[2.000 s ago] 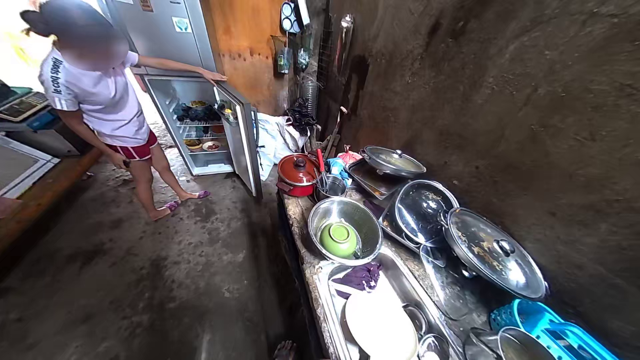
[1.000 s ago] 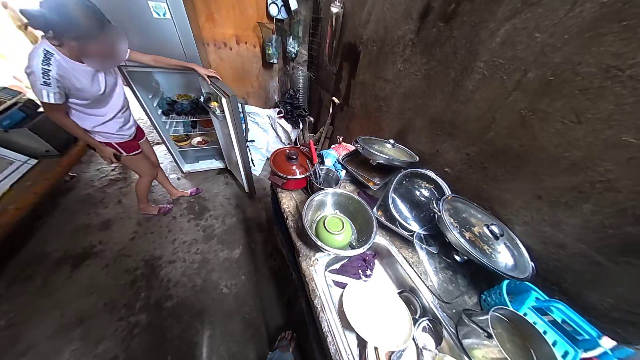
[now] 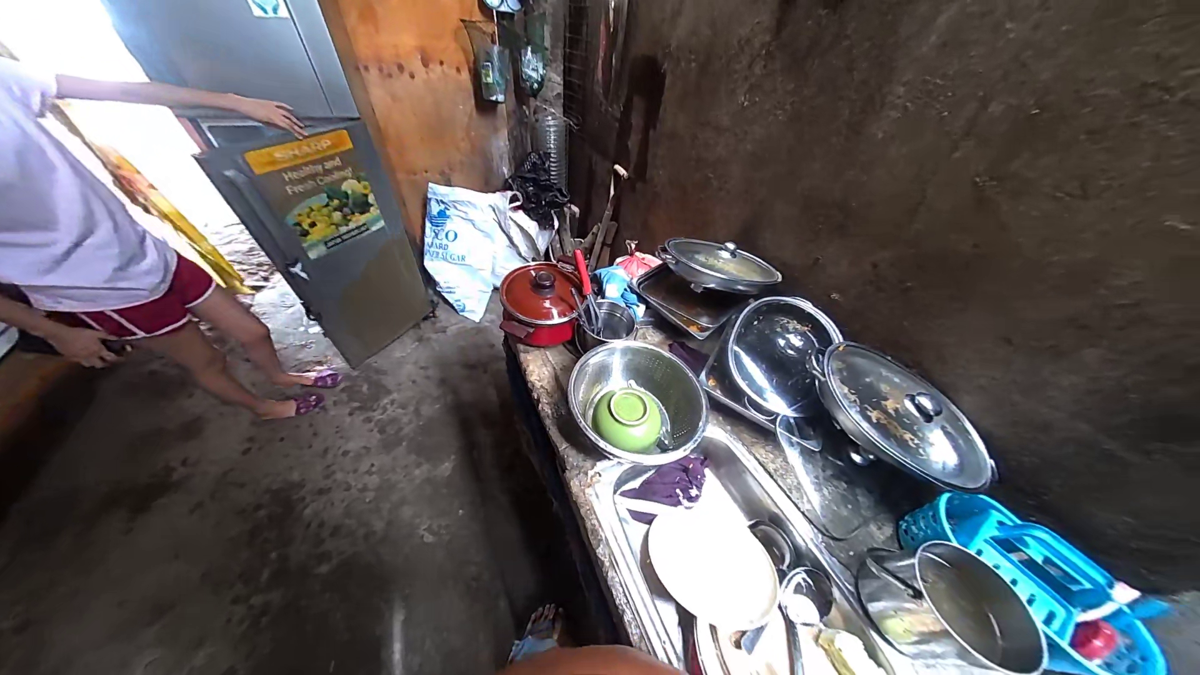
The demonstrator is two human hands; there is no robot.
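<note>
Neither of my hands shows; a bare foot and a patch of skin are at the bottom edge. A metal sink holds a white plate, a purple cloth, ladles and other dishes. Beyond its far end sits a perforated metal colander with an upturned green bowl inside. Behind that are a red lidded pot and a small metal pot holding red-handled utensils. At left another person rests one hand on the refrigerator door, whose outer face shows.
Glass lids lean along the dark wall at right. A blue plastic basket and a metal pot stand at lower right. A white sack leans by the orange wooden panel. The concrete floor spans the left.
The refrigerator door has swung toward its cabinet, hiding the shelves seen earlier. The other person's hand stays at its top. The view has moved nearer to them.
</note>
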